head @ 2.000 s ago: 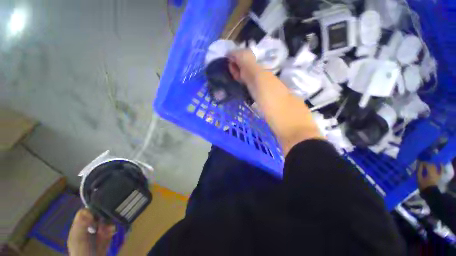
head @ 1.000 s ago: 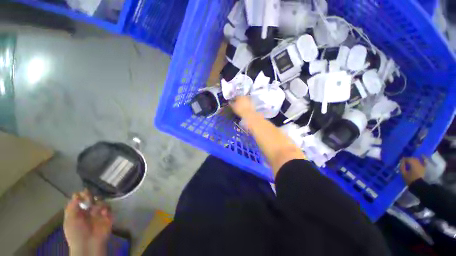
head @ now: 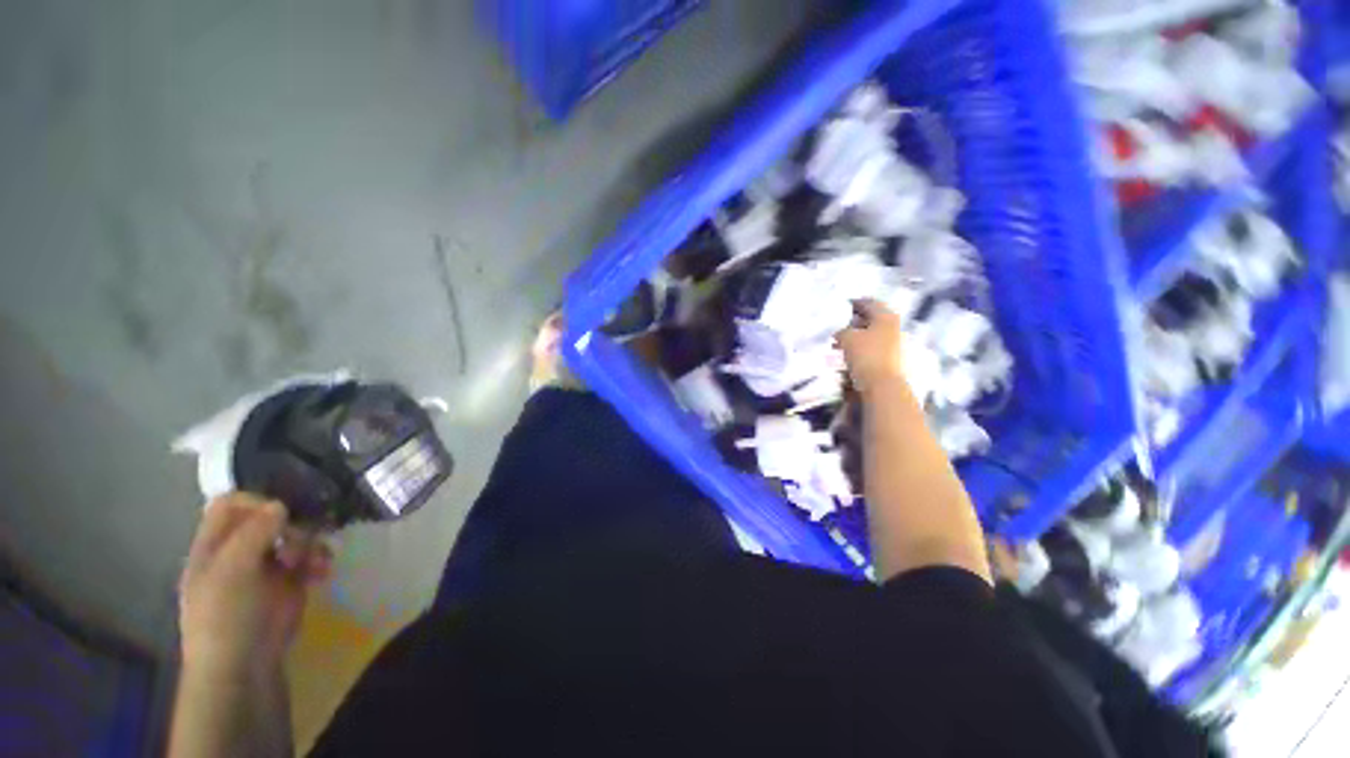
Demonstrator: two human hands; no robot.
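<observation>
My left hand [head: 244,570] is at the lower left, closed around the edge of a larger camera head [head: 348,452] with a black rounded housing, a pale label and a white bracket. It is held up over the floor, outside the crate. My right hand [head: 871,338] is inside a blue turnover crate [head: 674,437], its fingers curled against white units. Blur hides whether it grips one. Loose white and black camera units [head: 851,163] fill the crate, with dark units near its left corner.
More blue crates [head: 1140,252] stand at the right, holding white units, some with red parts. Another blue crate [head: 592,45] is at the top. Part of another person's hand [head: 1007,560] shows at the near right rim. A skin-toned shape [head: 548,353] is beside the left corner.
The view has turned, so the crate looks tilted and more crates show at right. My right hand has moved deeper among the white units. My left hand still holds the black camera head.
</observation>
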